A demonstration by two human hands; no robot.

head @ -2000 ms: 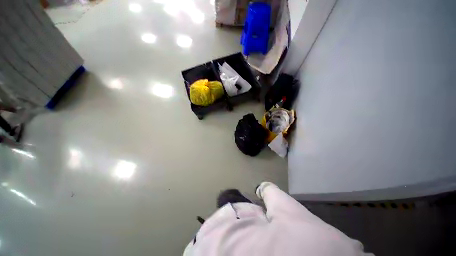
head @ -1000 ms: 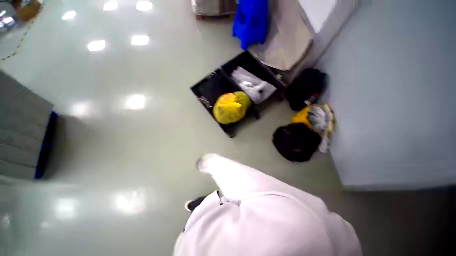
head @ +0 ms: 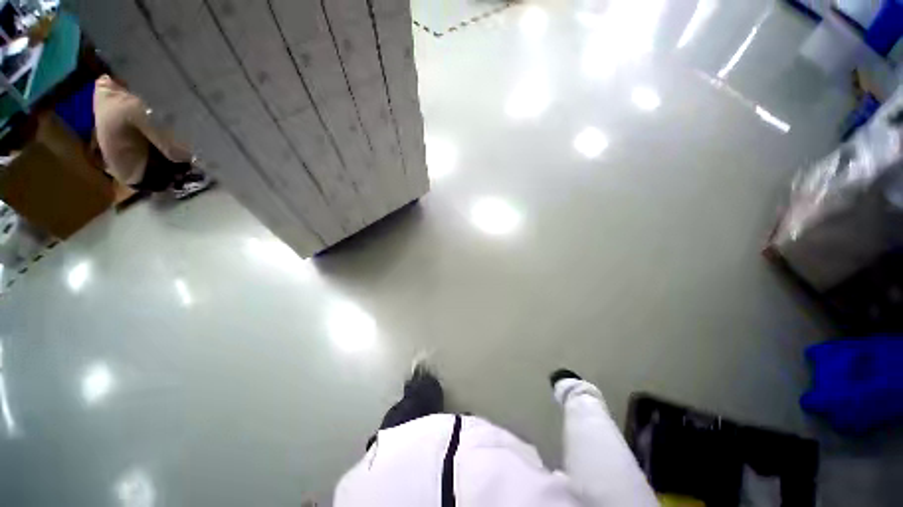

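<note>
My right hand (head: 564, 376) is a small dark blur at the end of a white sleeve (head: 599, 436), low and right of centre. Its fingers and anything in it cannot be made out. My left hand does not show. My white top (head: 495, 465) fills the bottom centre, with one dark-clad leg (head: 416, 398) ahead of it. A black trolley (head: 693, 441) lies at the lower right, with a piece of a yellow bag (head: 679, 501) at the bottom edge.
A tall grey-white stack of boards or cartons (head: 297, 119) stands ahead on the left. A crouching person (head: 127, 134) is beyond it, by a brown carton (head: 59, 178) and a green bench (head: 54, 61). A wrapped load (head: 842, 213) and a blue stool (head: 853, 384) are at the right.
The view has swung left. The trolley and blue stool have shifted to the lower right, the black bags and pale wall have left the picture, and the tall stack now stands nearer the centre.
</note>
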